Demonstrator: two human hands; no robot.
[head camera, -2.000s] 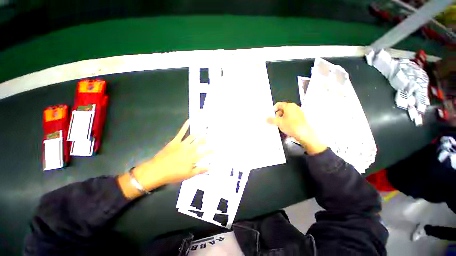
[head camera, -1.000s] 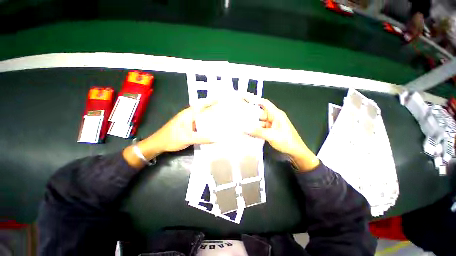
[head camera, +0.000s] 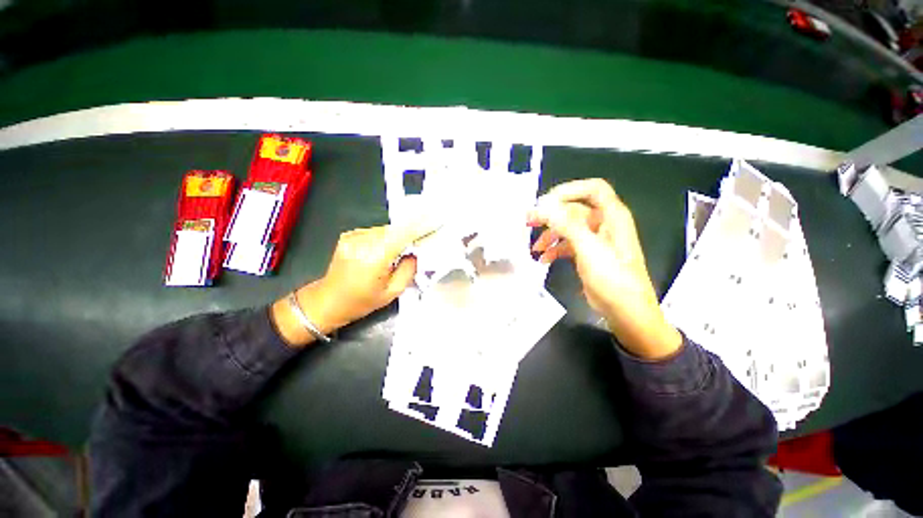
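White sheets with dark window-like openings (head camera: 408, 379) lie overlapping in front of me. A white sheet with a few grey pieces (head camera: 476, 278) lies on top, turned at an angle and washed out by glare. My left hand (head camera: 369, 265) is at its left edge, thumb and index finger near together; glare hides whether they grip it. My right hand (head camera: 597, 238) is raised at the upper right of the sheets, fingertips pinched together at a pale spot; I cannot tell whether a piece is between them.
Red units with white panels (head camera: 189, 251) lie at the left, several together. A stack of sticker sheets (head camera: 759, 293) lies at the right, with crumpled white material (head camera: 891, 228) beyond it. A white rail (head camera: 304, 114) borders the green conveyor (head camera: 334, 71), and a red unit (head camera: 809, 23) shows far right.
The hands held a sheet together over the pile; now they are apart, the right one raised. The top sheet has turned and its grey pieces show in a different place.
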